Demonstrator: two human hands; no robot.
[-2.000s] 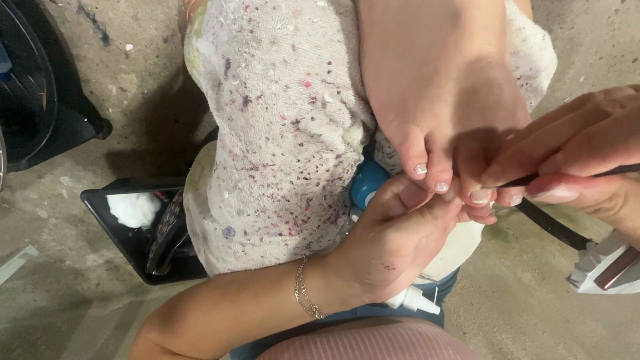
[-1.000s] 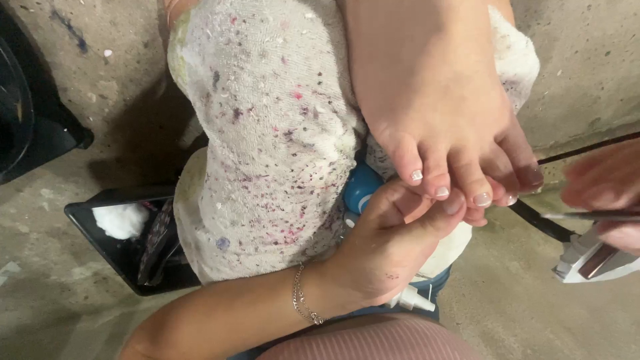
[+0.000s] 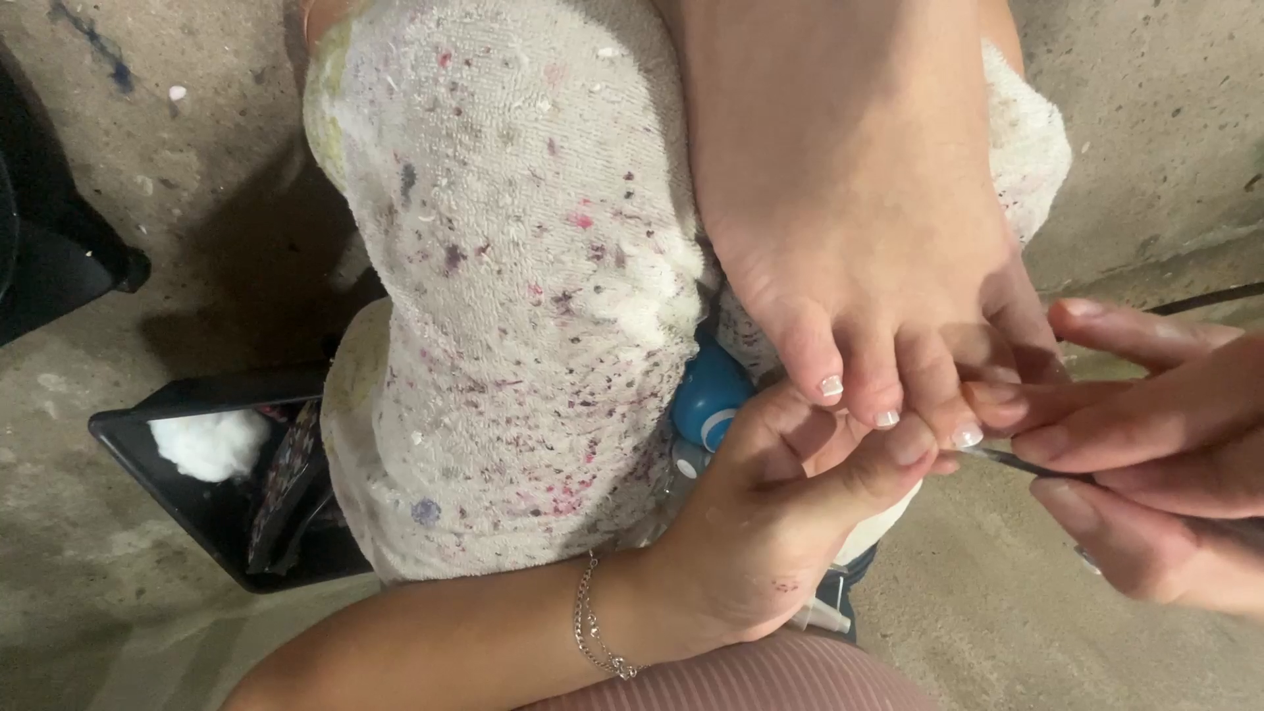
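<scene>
Another person's bare foot (image 3: 849, 168) comes down from the top, its toenails bearing white tips. My left hand (image 3: 790, 513), a chain bracelet at its wrist, holds the toes from below, its thumb beside the middle toe. My right hand (image 3: 1155, 444) grips a thin dark metal tool (image 3: 1017, 460), whose tip meets the edge of the middle toe's nail; its fingers touch the neighbouring toes. A white towel (image 3: 513, 247) with pink and dark specks covers a leg left of the foot. The exact shape of the tool's tip cannot be made out.
A black tray (image 3: 158, 479) on the concrete floor holds white cotton (image 3: 210, 442) and dark patterned items. Blue-capped bottles (image 3: 713, 393) lie between the towel and my left hand. A black object (image 3: 59, 247) stands at the far left edge.
My right hand, away from the foot and blurred at the right one second ago, is back at the toes with the tool. My left hand has stayed under them.
</scene>
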